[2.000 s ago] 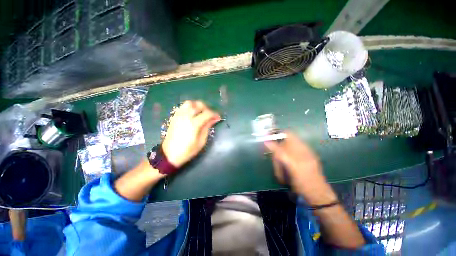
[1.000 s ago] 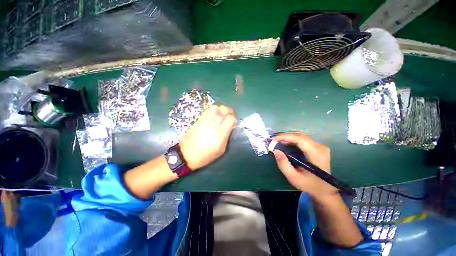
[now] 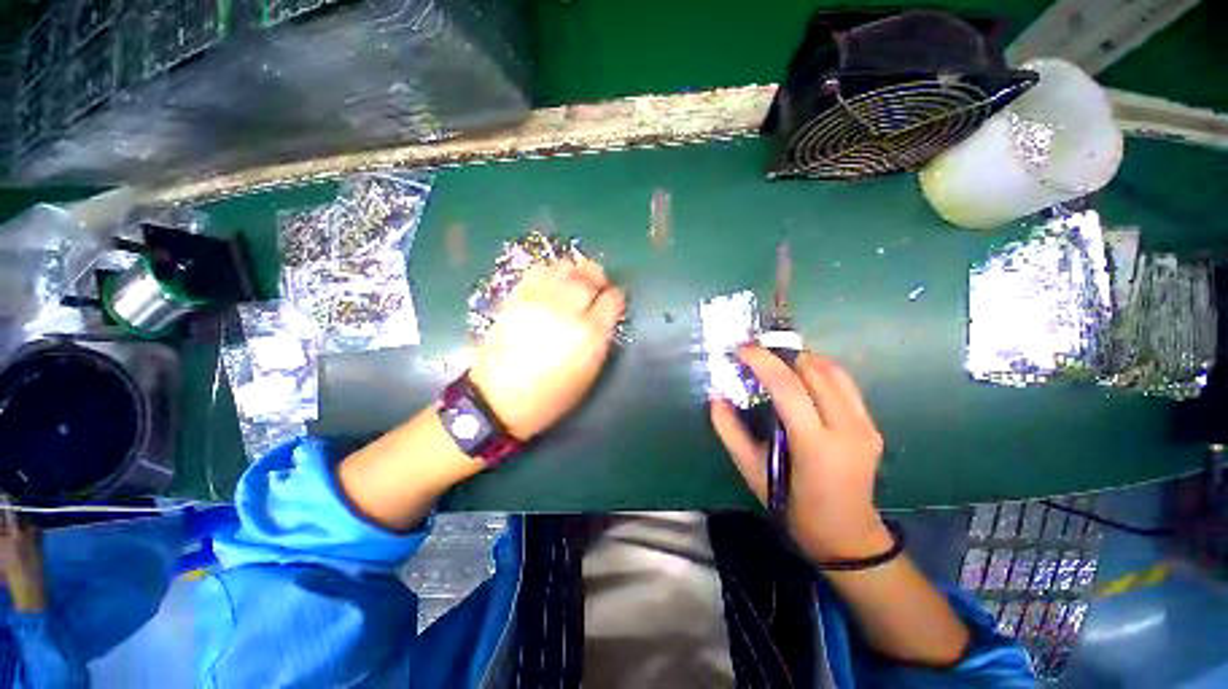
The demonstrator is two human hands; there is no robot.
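My left hand, with a dark red wrist strap, lies over the near side of the pile of small components; its fingertips are at the pile's right edge, and whether they pinch a piece cannot be told. My right hand holds the black soldering iron, its pale collar and thin tip pointing up and away. The fingers of my right hand also touch the near right part of the silvery-white circuit board, which lies flat on the green mat.
Bright stacked boards and grey-green boards stand at right. A fume fan and white tub are at back. Zip bags, solder spool and a round black fan are at left. A person's arm shows far left.
My right hand has turned the iron from slanting left to pointing away, and its fingers now touch the board, which lies straighter. My left hand has moved over the component pile. The view has shifted.
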